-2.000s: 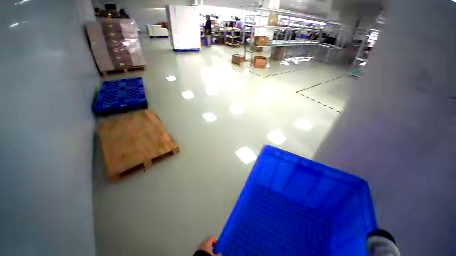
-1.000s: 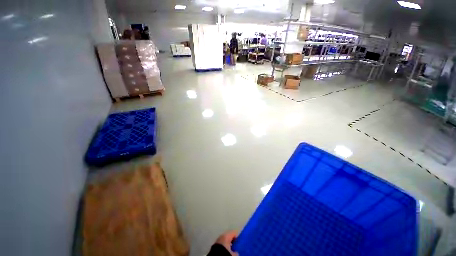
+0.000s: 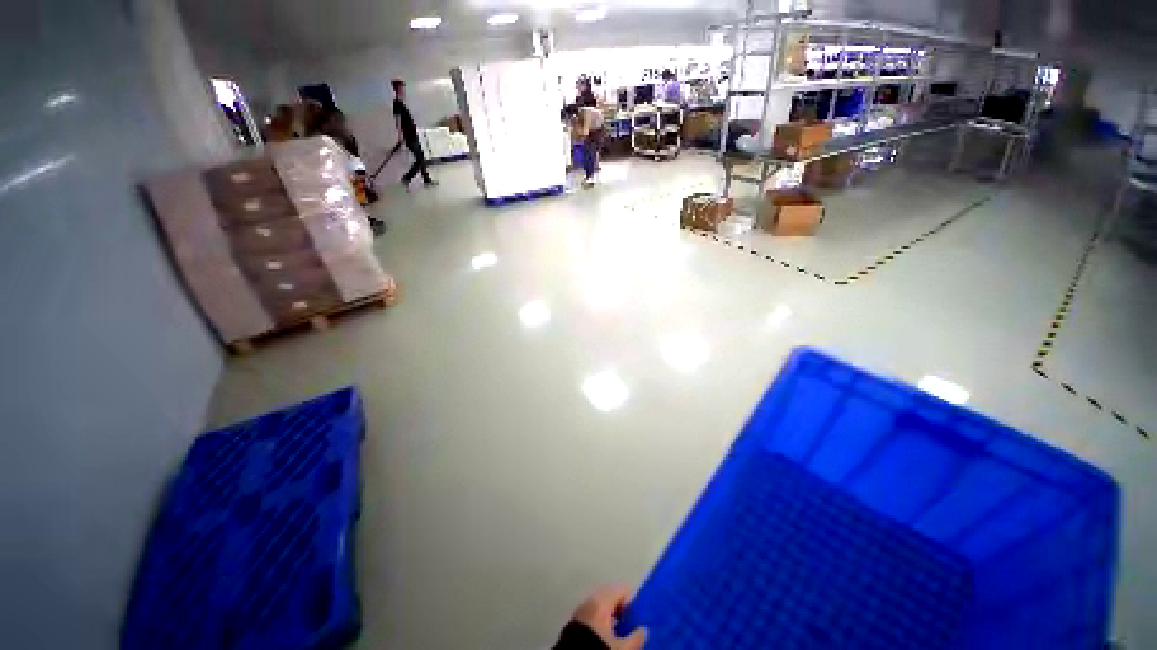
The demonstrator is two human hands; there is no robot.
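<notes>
A large bright blue plastic crate (image 3: 825, 540) is held up in front of me at the lower right. It is open at the top, its grid-pattern floor shows, and it looks empty. My left hand (image 3: 607, 620) grips the crate's left edge at the bottom of the picture, with a dark cuff behind it. The crate's near end is cut off by the bottom edge. My right hand is not in view.
A blue plastic pallet (image 3: 260, 521) lies at the lower left by the wall. Behind it stands a wrapped carton stack (image 3: 273, 241). A white wrapped stack (image 3: 510, 133), walking people and cartons (image 3: 793, 213) near shelving stand farther off. Yellow-black tape marks the floor at right.
The view has moved forward: the wooden pallet has left the picture, and the blue pallet and carton stack look nearer. The right hand or sleeve, seen earliest, is gone. The left hand still holds the crate.
</notes>
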